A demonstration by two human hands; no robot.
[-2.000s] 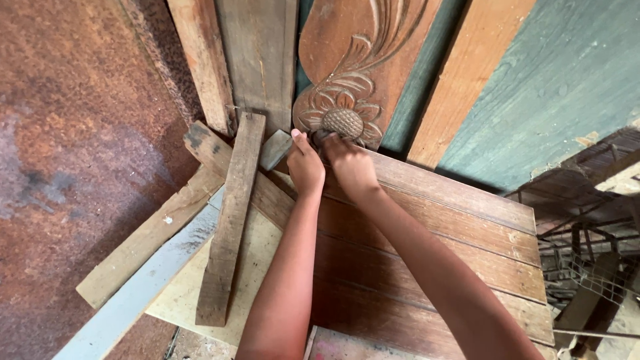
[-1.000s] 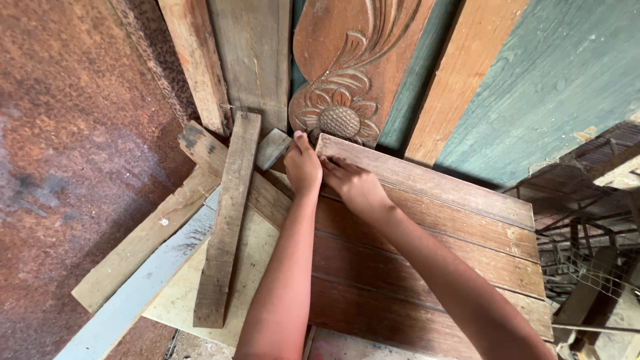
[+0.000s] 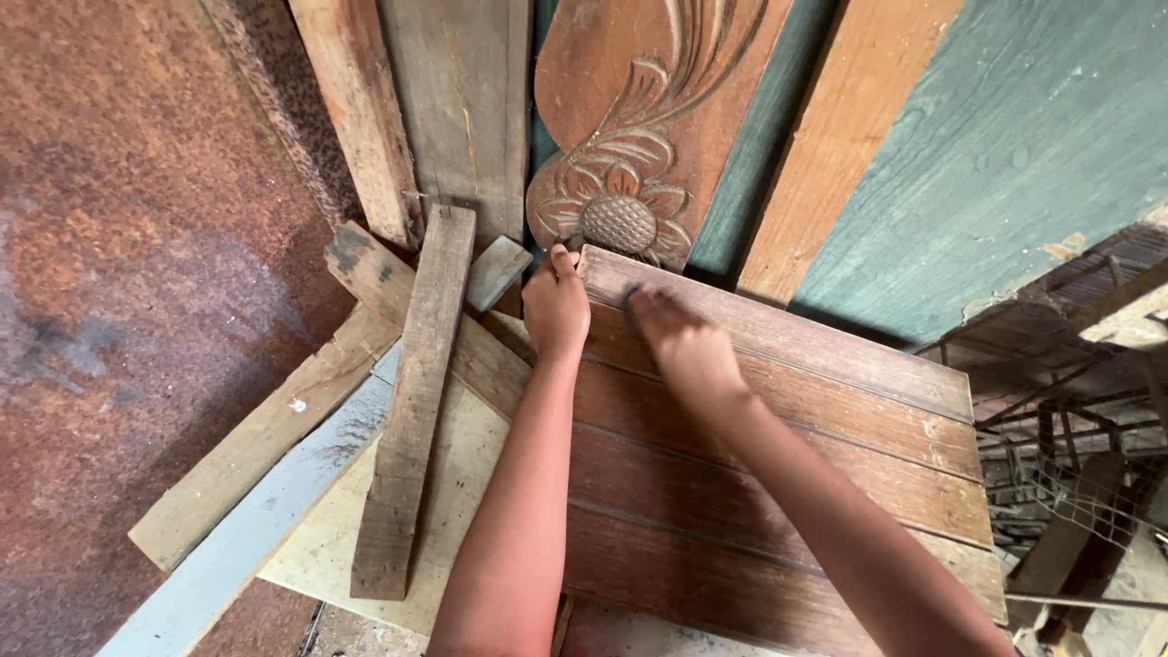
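A brown slatted wooden panel (image 3: 776, 388) lies tilted across the middle, its boards divided by dark grooves. My left hand (image 3: 558, 306) has its fingers closed at the panel's upper left corner, thumb and fingertip at the edge. Over the upper boards is my right hand (image 3: 689, 351), blurred, with its fingers bent down at the surface. Something small and dark shows at its fingertips, too blurred to name. Behind the corner, a carved wooden board (image 3: 620, 146) with a flower and leaf relief stands upright.
Several loose wood offcuts (image 3: 415, 401) and a pale painted board (image 3: 265, 520) lie crossed at the left. A rusty metal sheet (image 3: 137, 301) stands beyond them. Upright planks (image 3: 849, 137) lean on a green wall (image 3: 1031, 155). Wire mesh (image 3: 1086, 474) and scrap are at the right.
My right hand has moved right and down from the panel's upper left corner onto its upper boards. My left hand has stayed at that corner.
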